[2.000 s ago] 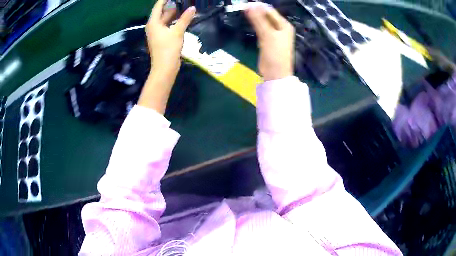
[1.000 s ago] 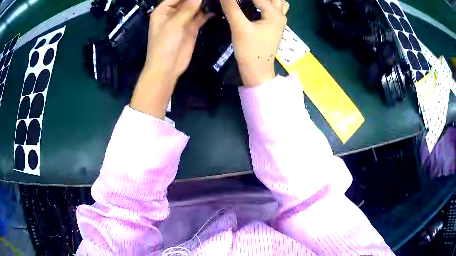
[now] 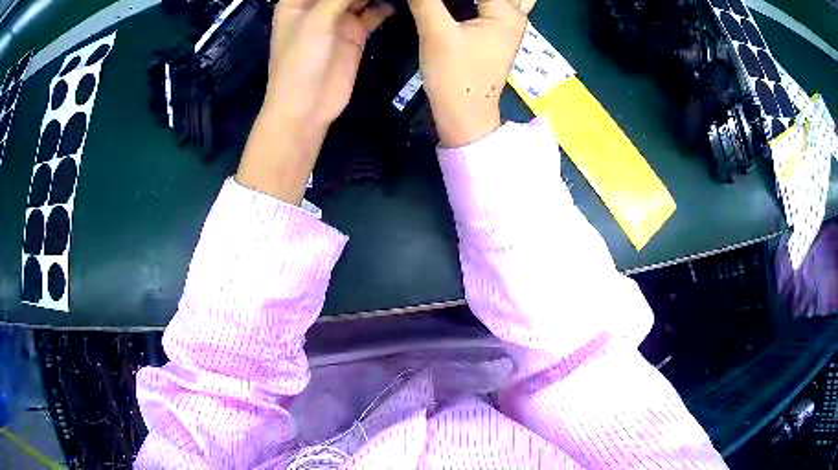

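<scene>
My left hand and my right hand are close together at the top edge, where the picture cuts off some fingertips. Their fingers are bent around a dark piece, seemingly a black plastic part, mostly hidden. A yellow backing sheet with white printed labels at its upper end lies right of my right hand. Black parts with white strips lie left of my left hand. Another black part with a printed label shows between my wrists.
More black parts lie heaped at the right. Pad sheets with black discs lie at the left and right. White and yellow label sheets hang over the right bench edge. Dark crates stand below the bench.
Since two seconds ago, my hands have come closer together and the view has shifted. The yellow sheet now shows right of my right hand. Over the last second my hands have barely moved.
</scene>
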